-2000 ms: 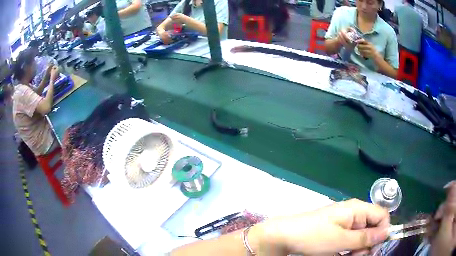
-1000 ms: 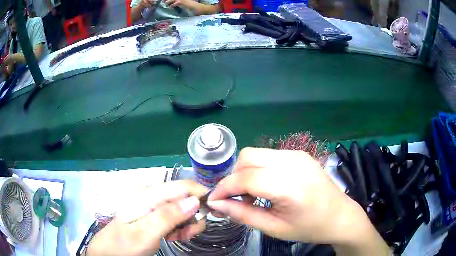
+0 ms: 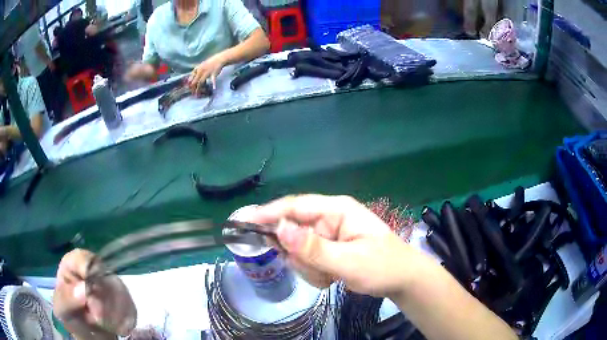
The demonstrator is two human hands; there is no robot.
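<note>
A thin, shiny curved metal band [image 3: 163, 234], blurred by motion, spans between my two hands in front of the can. My left hand [image 3: 96, 299] holds its left end at the lower left. My right hand [image 3: 326, 242] pinches its right end, where a dark piece shows at the fingertips. The can [image 3: 266, 271], with a blue-and-white label, stands upright and is partly hidden by my right hand. A stack of curved metal bands [image 3: 229, 315] lies around the can. Black sleeves [image 3: 476, 239] lie in a loose pile at the right.
A green belt [image 3: 373, 139] crosses behind, with a sleeved band [image 3: 229, 189] and other dark pieces on it. A reddish wire bundle [image 3: 393, 216] lies behind my right hand. A small fan [image 3: 26, 315] stands lower left, a blue bin [image 3: 579, 179] right. A person sits opposite.
My hands have moved apart, the left far to the left, stretching the band into view between them. A can and a person's working hands now show on the opposite bench.
</note>
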